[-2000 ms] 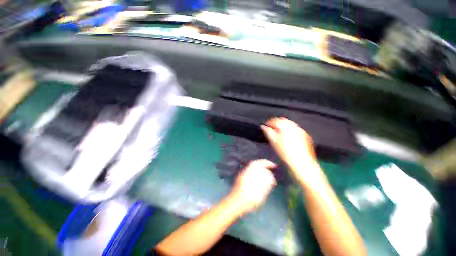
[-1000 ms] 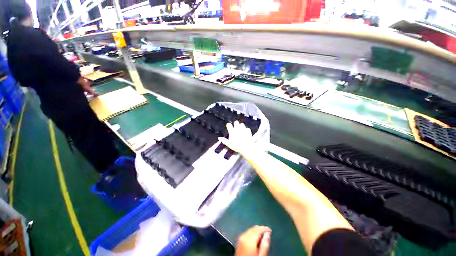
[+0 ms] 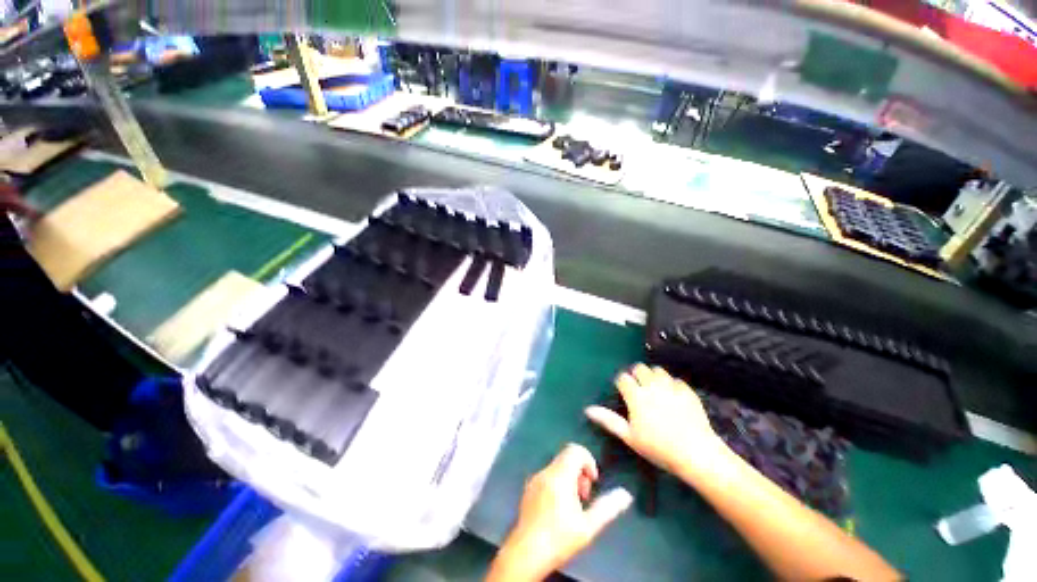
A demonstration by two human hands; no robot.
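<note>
My left hand (image 3: 557, 512) is low in the centre, thumb apart from its curled fingers, with nothing visible in it. My right hand (image 3: 665, 423) is just above and right of it, its fingertips at dark parts (image 3: 631, 460) on the bench; whether it grips one is hidden. A heap of small black pieces (image 3: 785, 449) lies right of my right hand. Behind it, finished black parts (image 3: 739, 347) stand slanted in rows on a black tray (image 3: 898, 398). At left, a bagged white slab (image 3: 438, 387) holds rows of black housings (image 3: 341, 307), with two separate bars (image 3: 483, 279) near its top right.
A small translucent bottle (image 3: 967, 523) lies at the far right beside a white sheet (image 3: 1012, 512). A blue crate (image 3: 216, 540) is under the slab. A dark conveyor (image 3: 603, 256) runs behind the bench. Part of a person in dark clothing (image 3: 51, 341) is at the left edge.
My right hand has moved from the slab down to the bench beside the heap. My left hand shows more fully, its thumb apart. The view has turned right.
</note>
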